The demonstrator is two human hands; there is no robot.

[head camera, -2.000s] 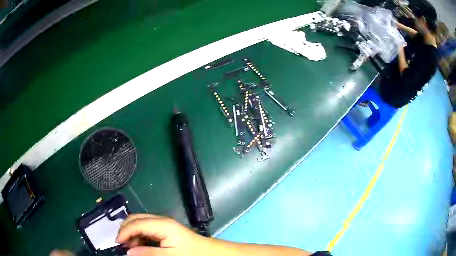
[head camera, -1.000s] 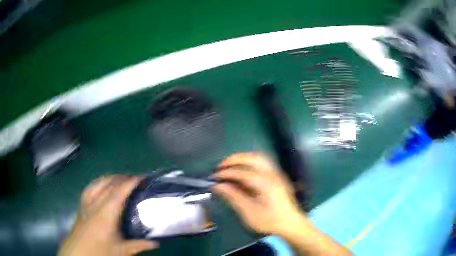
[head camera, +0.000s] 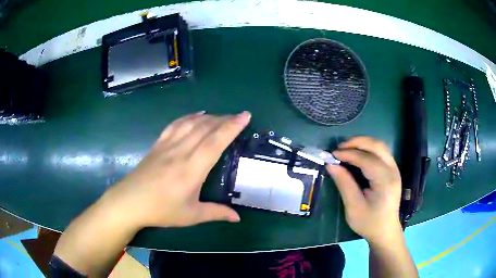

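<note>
A display unit (head camera: pixel 269 187) with a silver-white back panel lies on the green bench in front of me, its orange flex strip at the right short end. My right hand (head camera: pixel 361 182) pinches one end of a thin metal bracket (head camera: pixel 296 150) between thumb and index finger. The bracket lies slantwise over the unit's far long edge; whether it is fully seated I cannot tell. My left hand (head camera: pixel 187 168) is at the unit's left end, thumb and fingers spread apart, holding nothing; contact with the unit is unclear.
A round dark screw dish (head camera: pixel 326 81) stands beyond the unit. The electric screwdriver (head camera: pixel 414 146) lies at the right, with the loose bracket pile (head camera: pixel 461 127) beyond it. A short stack of display units (head camera: pixel 146 57) lies near the white line (head camera: pixel 245 15). A dark stack (head camera: pixel 19 89) stands far left.
The view has swung left. The unit, held tilted in my left hand one second ago, now lies on the bench. My left hand has opened; my right hand still holds the bracket.
</note>
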